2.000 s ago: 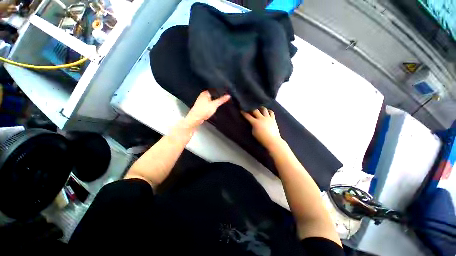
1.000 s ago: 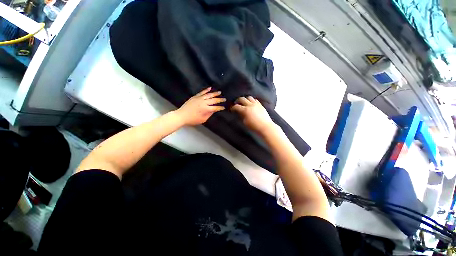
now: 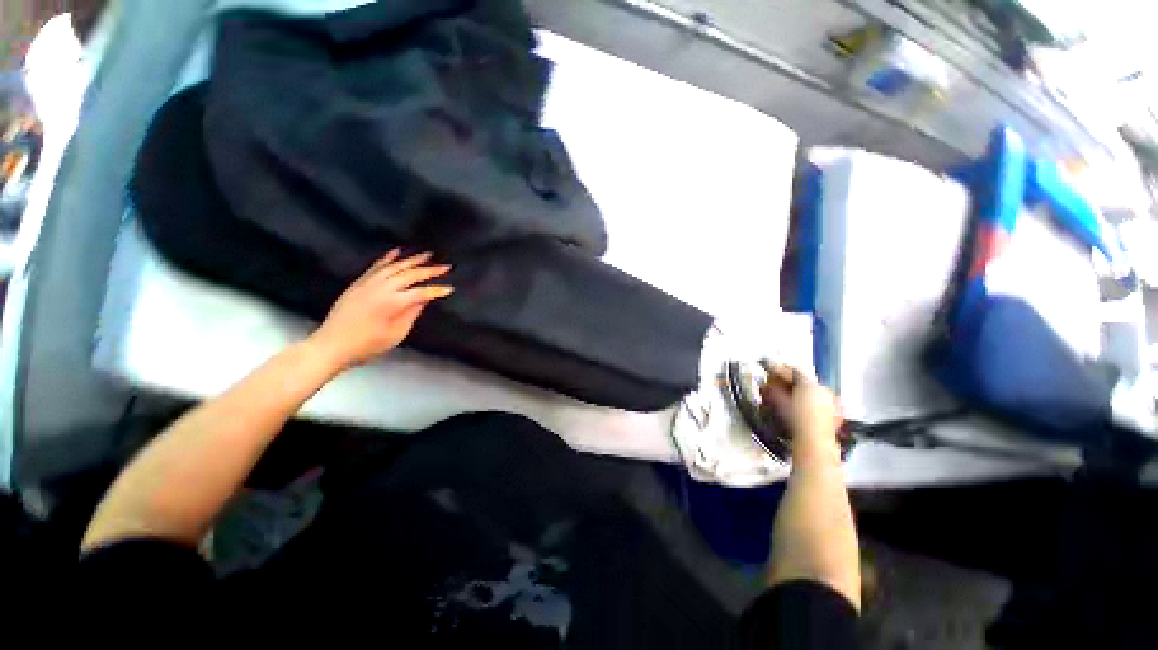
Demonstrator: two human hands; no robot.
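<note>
A dark garment lies wrinkled over the black pressing form, with a smooth tube-like part stretching right along it. My left hand rests on the garment's near side, fingers apart, flat on the cloth. My right hand is at the steam iron, its fingers around the handle; the hand is blurred. The iron stands on the crumpled whitish iron rest, just past the right end of the garment.
The white padded table lies under the form. Black hose and cable run right from the iron. At the right are another white table, a blue arm and a dark blue rounded pad. A grey frame runs behind.
My right hand has left the garment and moved right to the iron. My left hand stays on the cloth, its fingers now spread. The view has shifted to the right.
</note>
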